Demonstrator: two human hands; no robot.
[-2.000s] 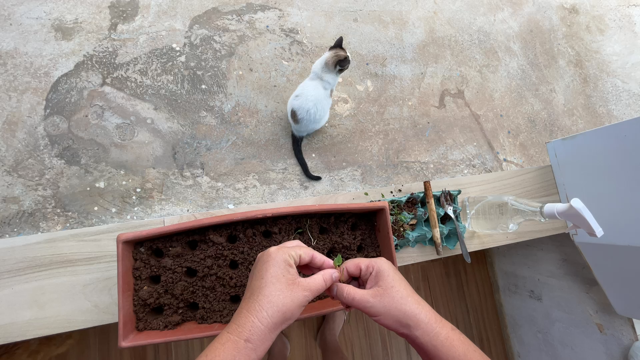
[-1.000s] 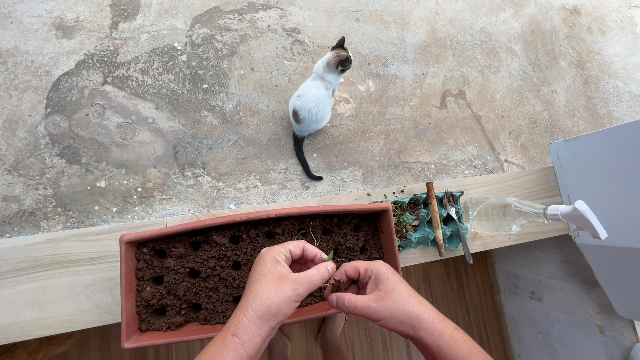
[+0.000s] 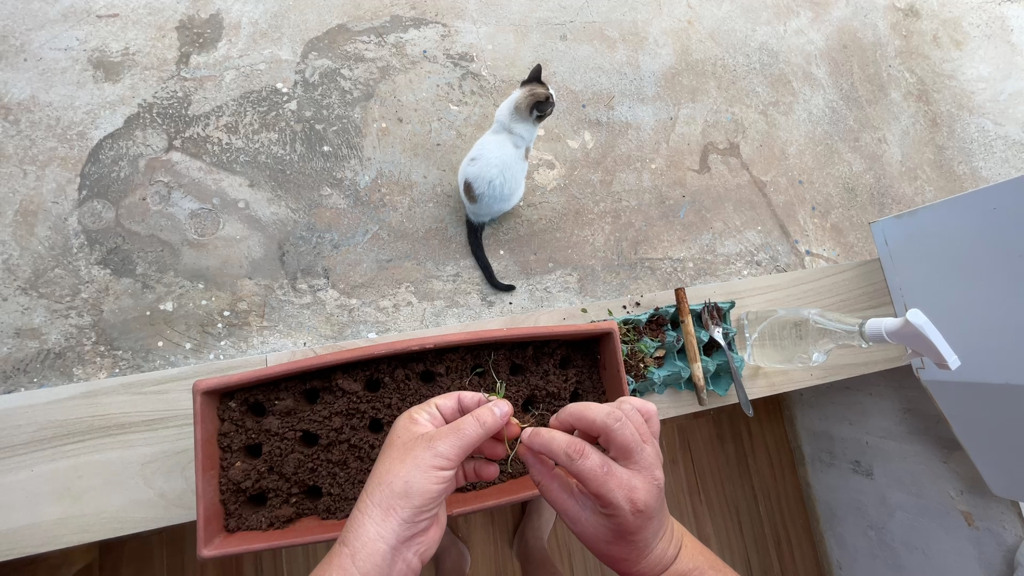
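My left hand pinches a small green seedling between thumb and forefinger, over the right part of a terracotta-coloured rectangular planter. Close beside it, my right hand pinches the thin roots or stems below the leaves. The planter holds dark brown soil with rows of round holes. Thin sprigs lie on the soil behind my fingers. Right of the planter is a teal egg carton with soil and small plants, with a wooden stick and a metal fork across it.
A clear spray bottle with a white trigger head lies right of the carton on the pale wood-look ledge. A white cat with a dark tail sits on the concrete floor beyond. A grey panel stands at the right.
The fingers of both hands have shifted around the seedling, and more of its thin stems or roots now show between them. The cat stays seated in the same place.
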